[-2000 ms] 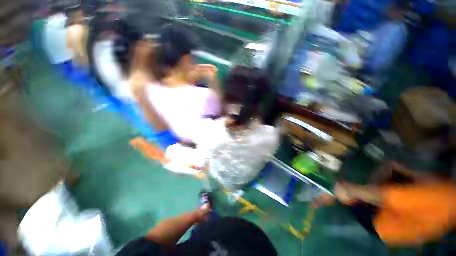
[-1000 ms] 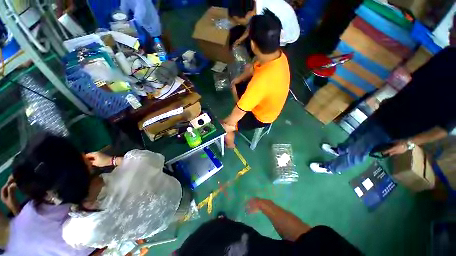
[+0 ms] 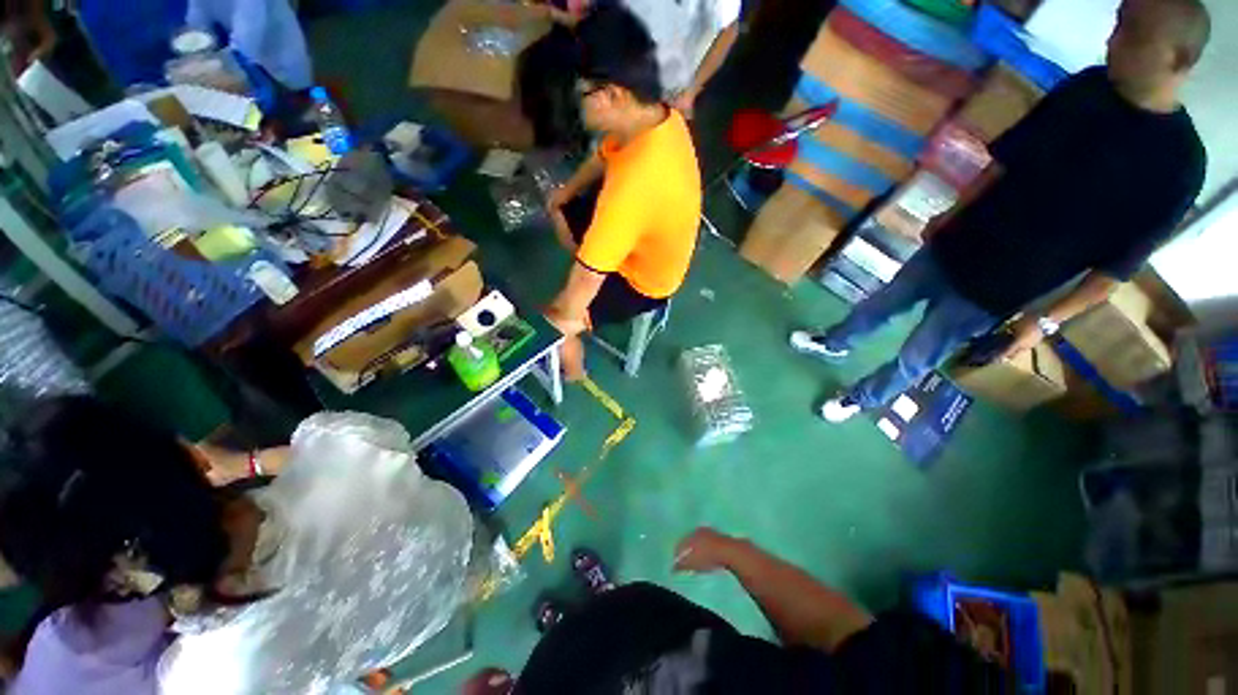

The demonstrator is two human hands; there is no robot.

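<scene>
My right hand (image 3: 703, 549) is at the lower middle, at the end of my bare forearm. It looks loosely open, with nothing seen in it. A small skin-coloured patch at the bottom edge may be my left hand (image 3: 489, 682); it is cut off, and its hold is hidden. A stack of clear blister trays (image 3: 716, 410) with a white paper label (image 3: 711, 382) lies on the green floor, beyond my right hand and apart from it.
A person in orange (image 3: 644, 204) sits by a small table with a green bottle (image 3: 474, 363). A person in black (image 3: 1073, 190) stands at right near cartons (image 3: 1116, 340). Seated workers are at left. A blue bin (image 3: 971, 611) is at lower right.
The view has turned right, so the table, tray stack and people sit further left. The standing person's head and a blue bin now show. My right hand stays forward and looks empty.
</scene>
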